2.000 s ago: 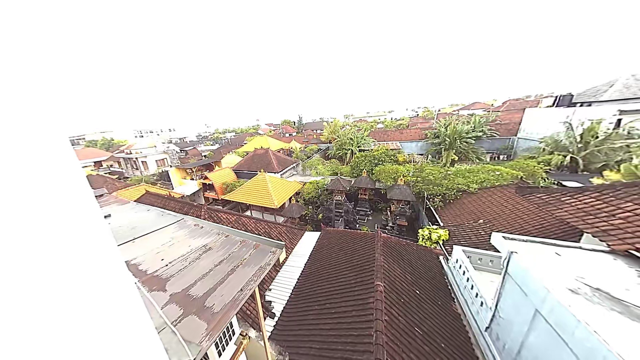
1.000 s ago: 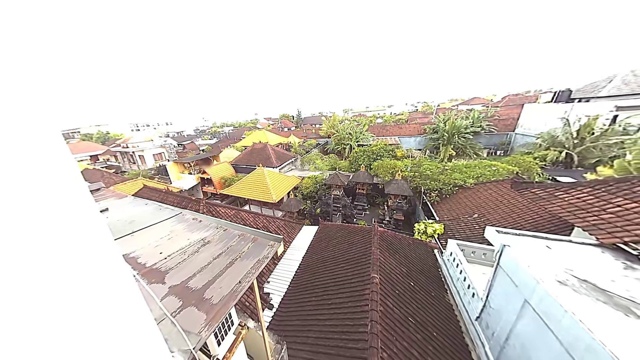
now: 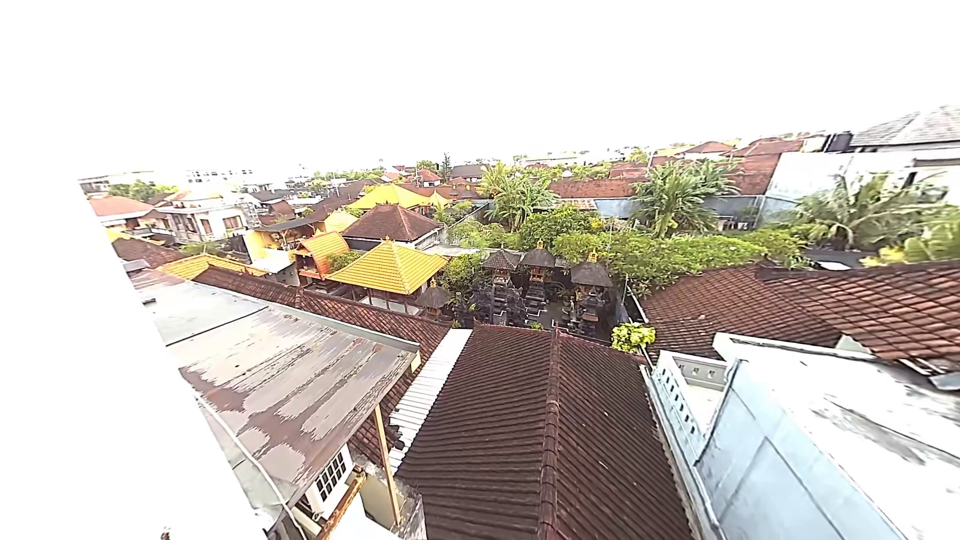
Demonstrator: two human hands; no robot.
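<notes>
Neither my left hand nor my right hand shows in the head view, so what they hold or touch cannot be seen. The view looks out from a height over rooftops. A dark brown tiled roof (image 3: pixel 495 420) with a raised ridge lies below, at the lower centre. To its left is a flat roof with peeling brown paint (image 3: pixel 300 382), and a strip of white corrugated sheet (image 3: pixel 431 390) runs between the two. Past them stand a yellow tiled roof (image 3: pixel 390 268) and several small shrines with dark thatched tops (image 3: pixel 591 274).
An overexposed white surface (image 3: pixel 135 420) fills the left edge. On the right are a pale blue wall (image 3: pixel 772 457), a white flat roof (image 3: pixel 862 405) and a reddish tiled roof (image 3: pixel 735 307). An outdoor air-conditioning unit (image 3: pixel 330 480) sits under the peeling roof. Palms (image 3: pixel 675 195) grow farther off.
</notes>
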